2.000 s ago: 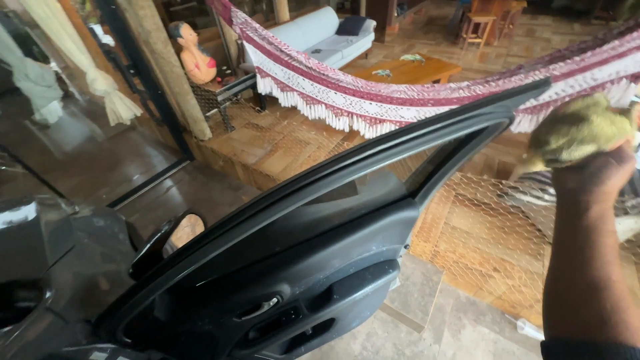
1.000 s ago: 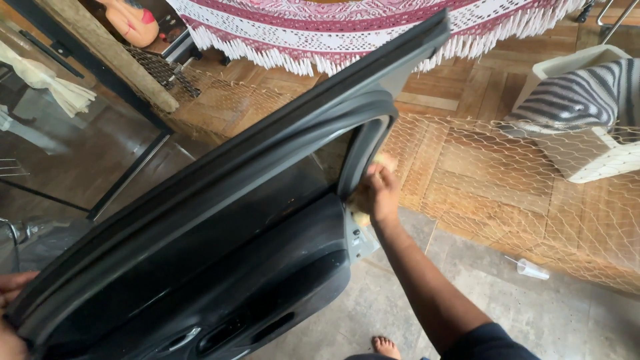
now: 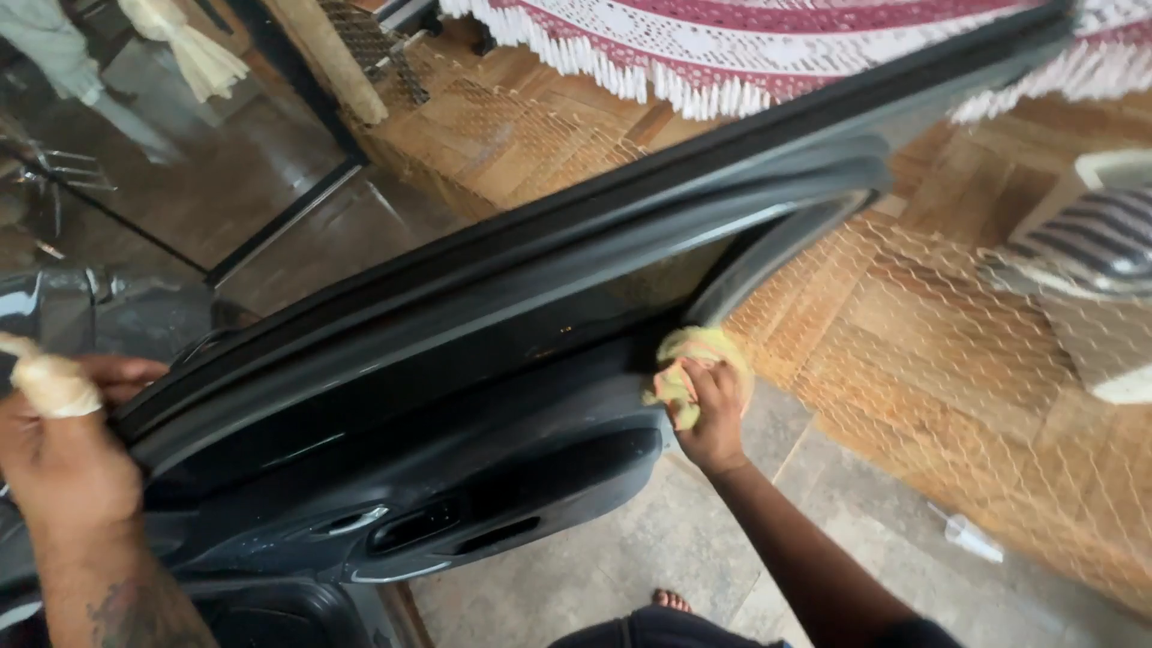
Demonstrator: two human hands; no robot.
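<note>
A black car door [image 3: 423,405] stands open across the view, its inner panel facing me, with a chrome door handle [image 3: 355,520] low on the panel. My right hand [image 3: 711,409] presses a yellowish cloth [image 3: 706,346] against the panel's far edge, just below the window frame. At the left, my left hand [image 3: 67,441] is at the door's other end, its fingers at the frame's edge. A pale wrapping [image 3: 56,385] covers one of its digits. Part of the left fingers is hidden.
Wire netting [image 3: 936,360] runs along the edge of a raised wooden floor beside the door. Above hangs a maroon and white fringed hammock [image 3: 720,54]. A striped cloth [image 3: 1093,234] lies in a white container [image 3: 1111,378] at right. A clear plastic cup [image 3: 972,538] lies on the grey floor.
My right hand has come from the far right, away from the door, to its edge with the cloth. My left hand, out of view two seconds ago, now shows at the left. The view has tilted down.
</note>
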